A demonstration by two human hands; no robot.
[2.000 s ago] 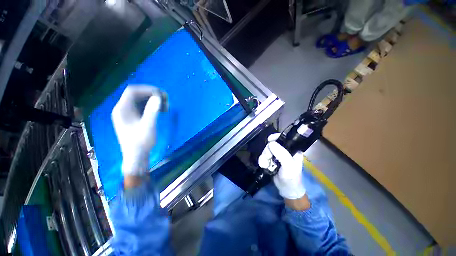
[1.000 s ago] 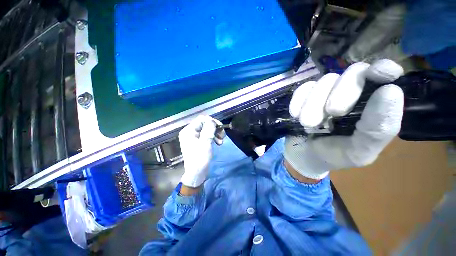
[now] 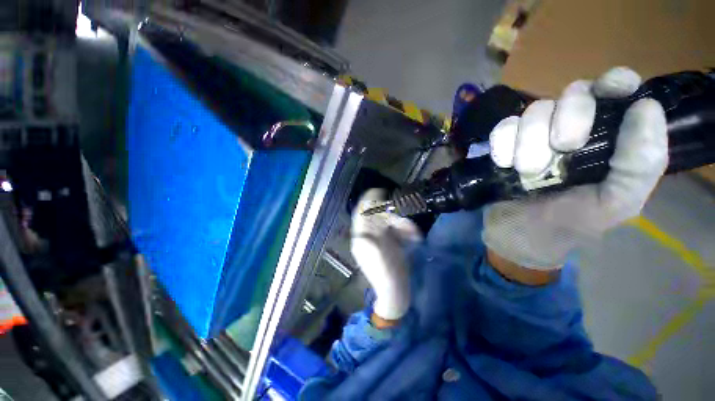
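Observation:
My gloved right hand (image 3: 576, 157) is wrapped around a black electric screwdriver (image 3: 470, 185), which lies nearly level and points left, with a thin bit at its nose. My gloved left hand (image 3: 381, 249) is at the bit tip, fingers bent. A screw in its fingertips cannot be made out. The blue-filmed enclosure (image 3: 184, 176) lies to the left on the station, apart from both hands. A wire-like loop handle (image 3: 288, 131) shows at its far end.
The aluminium profile frame (image 3: 299, 235) runs between the enclosure and my body. The blue screw bin (image 3: 294, 366) hangs at its lower edge. Rollers (image 3: 221, 362) show at lower left. A cardboard-topped pallet (image 3: 604, 47) lies at upper right. Yellow lines mark the floor.
The view has turned, so the enclosure now stands at the left. The screwdriver stays in my right hand. My left hand is still by the tool's nose, where the bit now shows clearly.

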